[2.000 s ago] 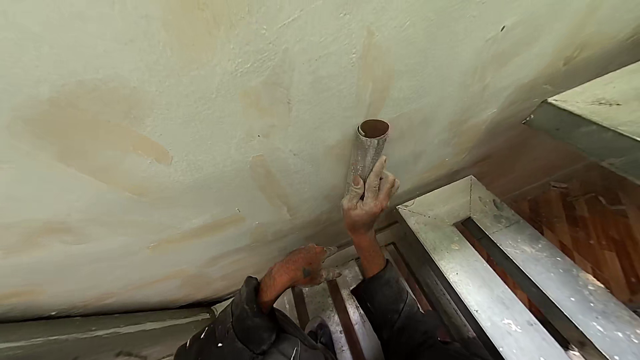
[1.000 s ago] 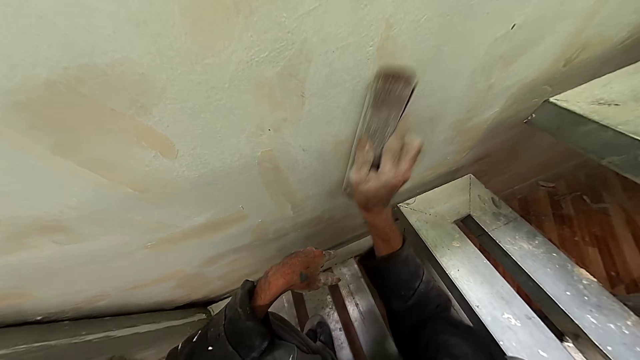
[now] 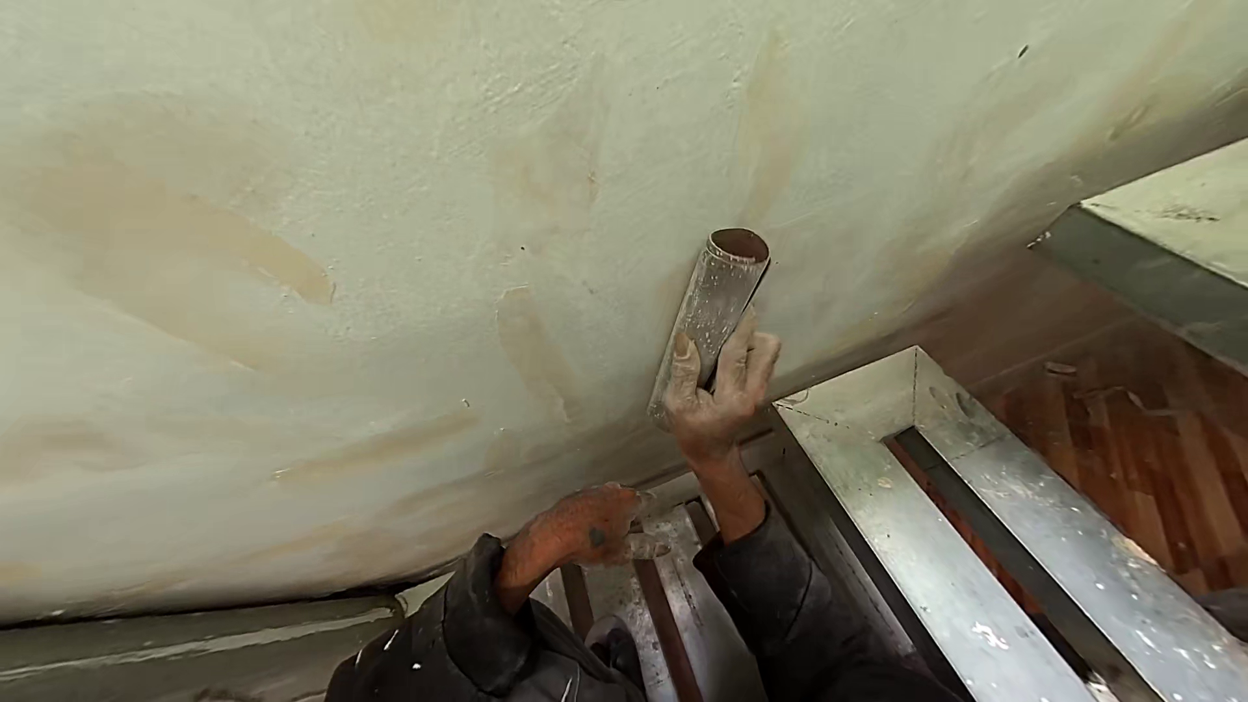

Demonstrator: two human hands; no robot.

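Note:
My right hand (image 3: 721,400), coated in pale dust, grips a rounded, dusty sanding block (image 3: 710,312) with a reddish-brown end. The block lies along the painted wall (image 3: 409,224), tilted up to the right; whether its whole face touches cannot be told. Lower and to the left, my left hand (image 3: 600,525) is at the foot of the wall with its fingers partly extended and nothing visible in them. Tan patches (image 3: 531,351) of filler or worn paint mark the pale green wall around the block.
Below me are metal slats (image 3: 682,585) with gaps, my shoe (image 3: 614,643) on them. A paint-spattered metal frame (image 3: 877,487) stands at right, above a wood-patterned floor (image 3: 1150,458). A pale green ledge (image 3: 1150,253) juts out at upper right. A green ledge (image 3: 195,643) runs along the lower left.
My right hand moved up the wall with the block between the first two frames, then came back down. My left hand has stayed in about the same place.

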